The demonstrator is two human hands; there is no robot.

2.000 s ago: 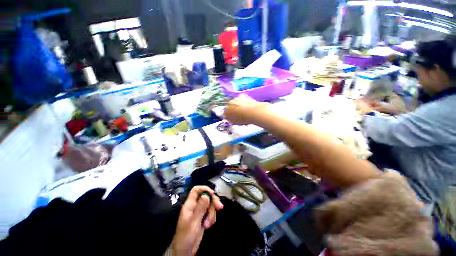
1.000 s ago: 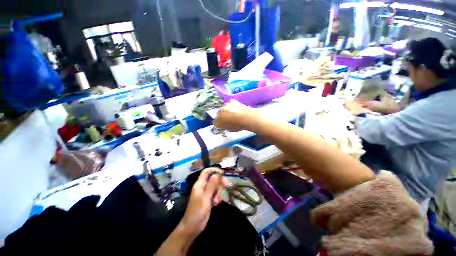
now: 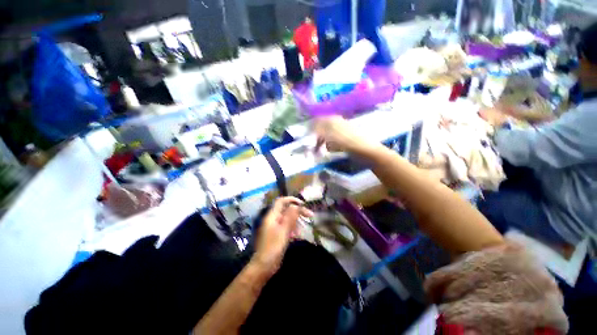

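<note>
Black garment fabric lies heaped over the front of the machine table and the lap. My left hand is raised just above the cloth, right of the needle area, with its fingers curled. Whether it holds anything small is too blurred to tell. My right hand is at the right end of the white sewing machine head, its fingers closed together; what is between them cannot be made out. A black strip hangs over the machine head. Shears with gold-yellow loop handles lie right of my left hand.
A purple basket stands behind the machine, with a grey-green cloth scrap beside it. A purple tray is at the right. Pale cloth lies on the neighbouring table, where a person in a grey-blue top sits.
The view has shifted and blurred. My left hand has risen away from the black cloth, and the small round thing earlier at its fingertips no longer shows clearly. My right hand stays by the machine head's right end.
</note>
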